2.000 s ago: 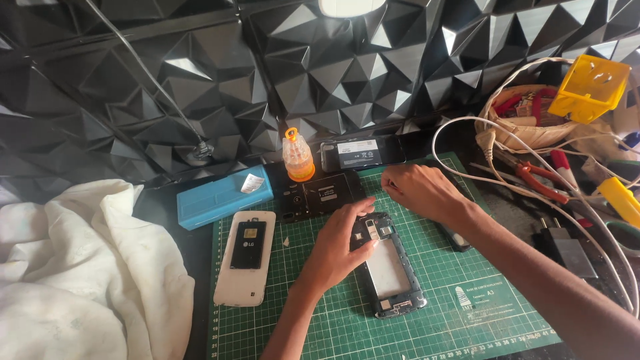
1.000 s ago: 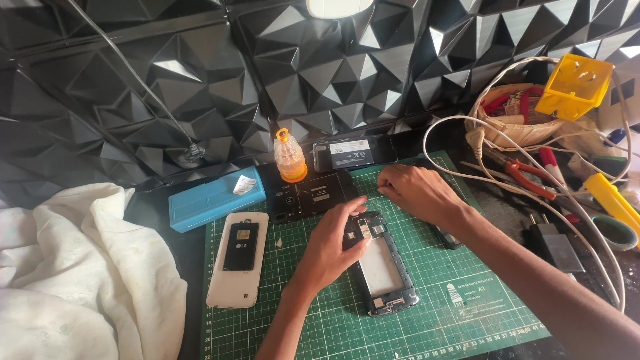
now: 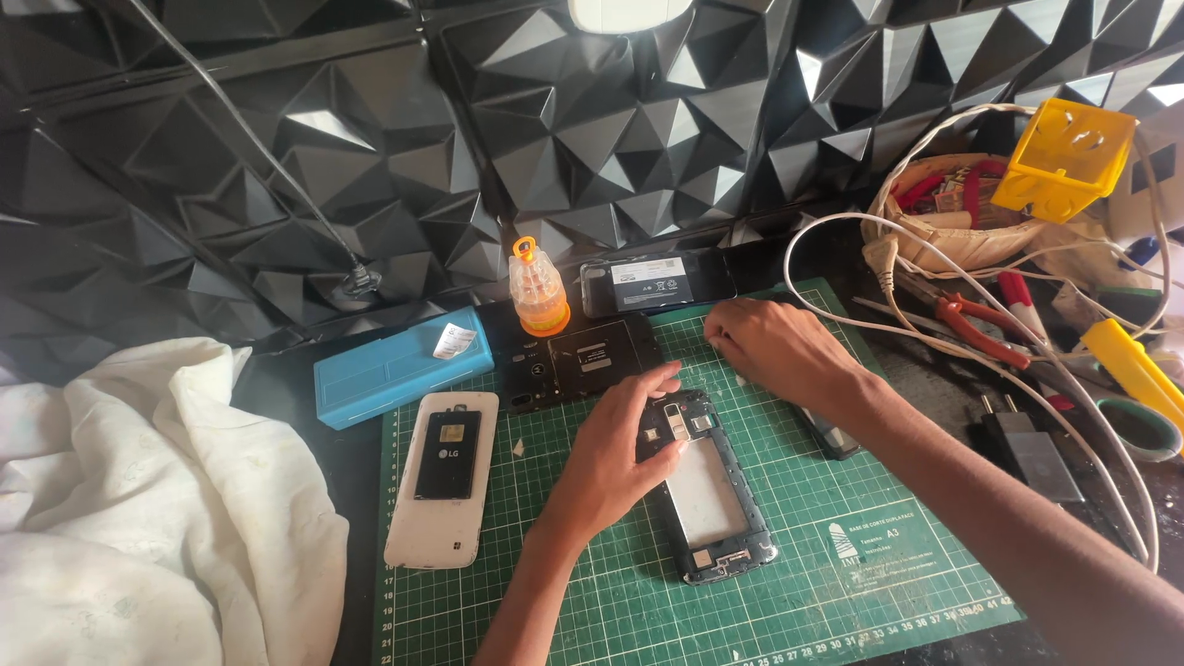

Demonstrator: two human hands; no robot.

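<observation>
On the green cutting mat (image 3: pixel 592 592) lies an opened phone's black mid-frame (image 3: pixel 712 499) with a vacant battery bay. My left hand (image 3: pixel 615 444) rests over its upper left corner, thumb and fingers apart around that edge. Up and to the right of the frame, my right hand (image 3: pixel 777 342) is curled low over the mat; whether it pinches something small cannot be seen. Partly under the right forearm is a dark object (image 3: pixel 832 439). At the left, a white phone back cover (image 3: pixel 407 527) carries a black LG battery (image 3: pixel 448 458). A black phone part (image 3: pixel 592 361) lies behind my left hand.
A blue box (image 3: pixel 398 370), an orange-tipped bottle (image 3: pixel 538 296) and a phone battery (image 3: pixel 652 282) stand or lie along the back. White cloth (image 3: pixel 166 490) covers the left. Cables, red-handled pliers (image 3: pixel 980 328), a charger (image 3: pixel 1031 453) and a basket (image 3: pixel 962 231) crowd the right.
</observation>
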